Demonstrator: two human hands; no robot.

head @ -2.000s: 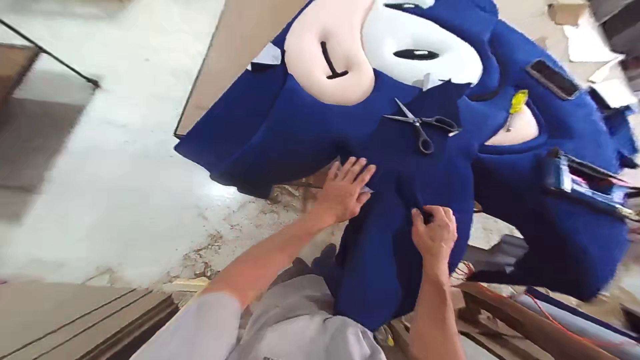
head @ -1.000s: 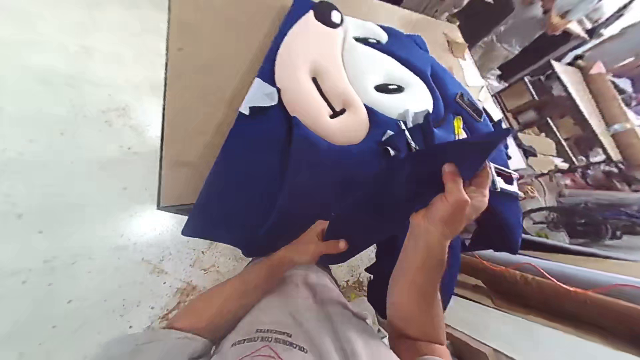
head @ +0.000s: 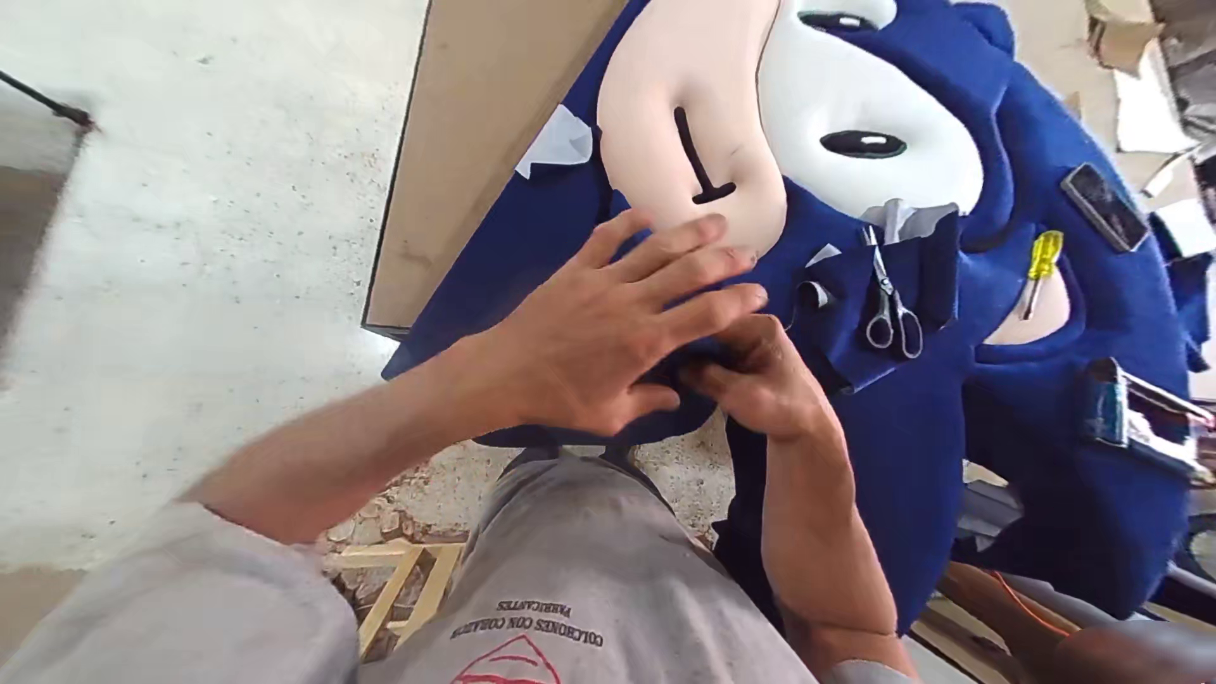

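Observation:
A large padded cartoon-character piece in blue fabric (head: 893, 437) lies on a board-topped table, with a beige muzzle (head: 703, 114) and a white eye area (head: 883, 95). My left hand (head: 617, 332) has its fingers spread over the blue fabric at the muzzle's lower edge. Close beside it, my right hand (head: 769, 380) has bent fingers at the fabric; its fingertips are partly hidden, so its grip is unclear. Scissors (head: 888, 304) rest on a loose blue fabric piece (head: 845, 332) right of my hands. A yellow-handled screwdriver (head: 1043, 261) lies on the beige ear part.
A dark phone (head: 1104, 207) lies on the blue fabric at the right, above a stapler-like tool (head: 1130, 418). A white scrap (head: 560, 142) sits by the muzzle. The table's board (head: 494, 123) shows at the left. Wooden slats (head: 404, 579) stand below, near my legs.
The flap of blue fabric raised by my right hand one second ago is down. My left hand has moved from the near edge onto the fabric by the muzzle, and the scissors show again.

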